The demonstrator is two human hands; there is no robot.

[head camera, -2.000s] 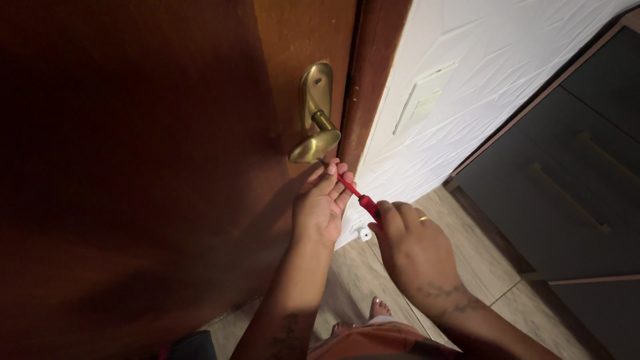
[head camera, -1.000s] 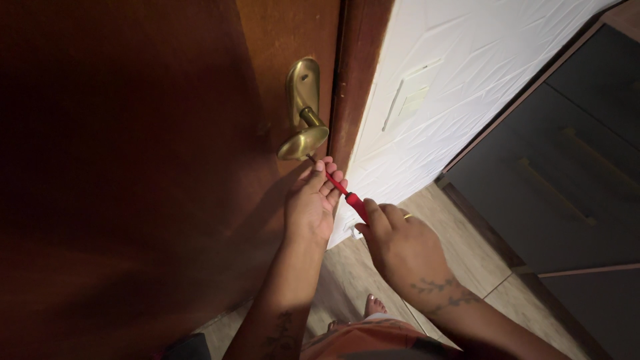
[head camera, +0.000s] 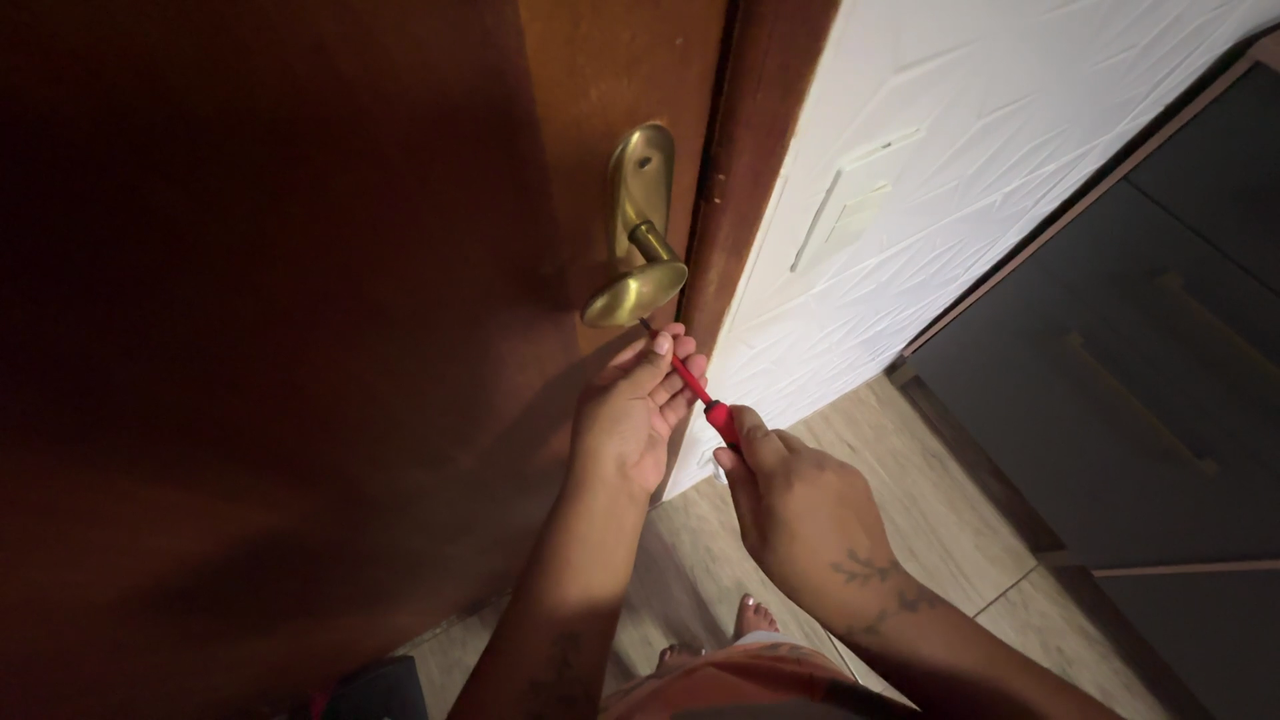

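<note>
A brass door knob (head camera: 636, 293) stands out from its long oval backplate (head camera: 643, 180) on a brown wooden door (head camera: 380, 300). My right hand (head camera: 805, 495) grips the handle of a red screwdriver (head camera: 692, 381), whose shaft slants up and left. With thumb and fingertips, my left hand (head camera: 635, 405) steadies the shaft near its dark tip. That tip is just below the knob; the knob hides whether it touches the lower part of the backplate. A small hole shows near the top of the backplate.
The wooden door frame (head camera: 755, 150) runs beside the knob, next to a textured white wall with a switch plate (head camera: 853, 205). Dark cabinets (head camera: 1090, 360) with long handles stand at right. Below are the tiled floor (head camera: 900, 470), my feet and a dark object (head camera: 378, 690) at lower left.
Both hands keep the same hold on the screwdriver, with its tip below the knob throughout. Nothing has been let go.
</note>
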